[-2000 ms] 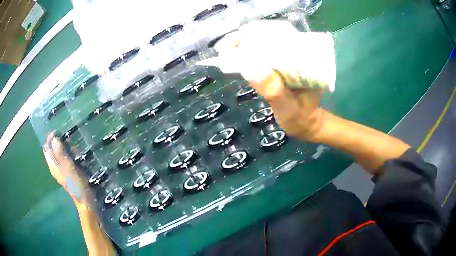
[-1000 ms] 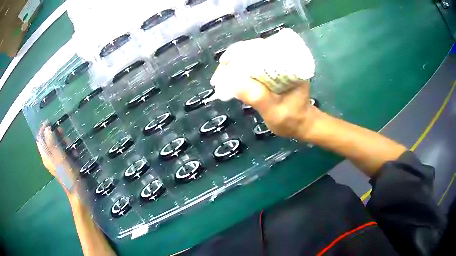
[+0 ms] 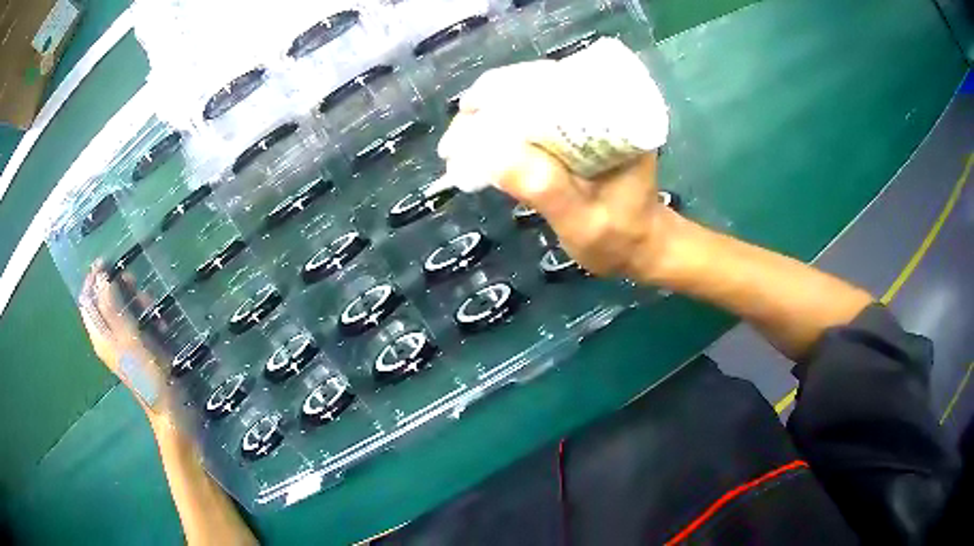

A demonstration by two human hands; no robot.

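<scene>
A clear plastic blister tray [image 3: 363,439] with moulded pockets lies tilted across the view. Rows of round black parts [image 3: 368,306] with silvery rings sit in its pockets. My right hand [image 3: 598,213] is shut on a white squeeze bottle [image 3: 598,112] with faint greenish print, partly washed out by glare. Its pale tip points left and down at a black part [image 3: 419,203] in a middle row. The bottle and hand hide some parts on the right. My left hand [image 3: 126,343] is at the tray's left edge, seen partly through the plastic; whether the fingers grip it is unclear.
The green tabletop [image 3: 780,139] extends around the tray. Bright white glare covers the far rows. A brown cardboard box [image 3: 27,64] is at the far left corner beyond a white stripe. Grey floor with a yellow line [image 3: 927,251] shows at the right. Dark clothing with red piping is at the bottom.
The tray has shifted a little left and toward the top. My right hand with the bottle has moved left and down, its tip now at a nearer part. My left hand shifted slightly left with the tray.
</scene>
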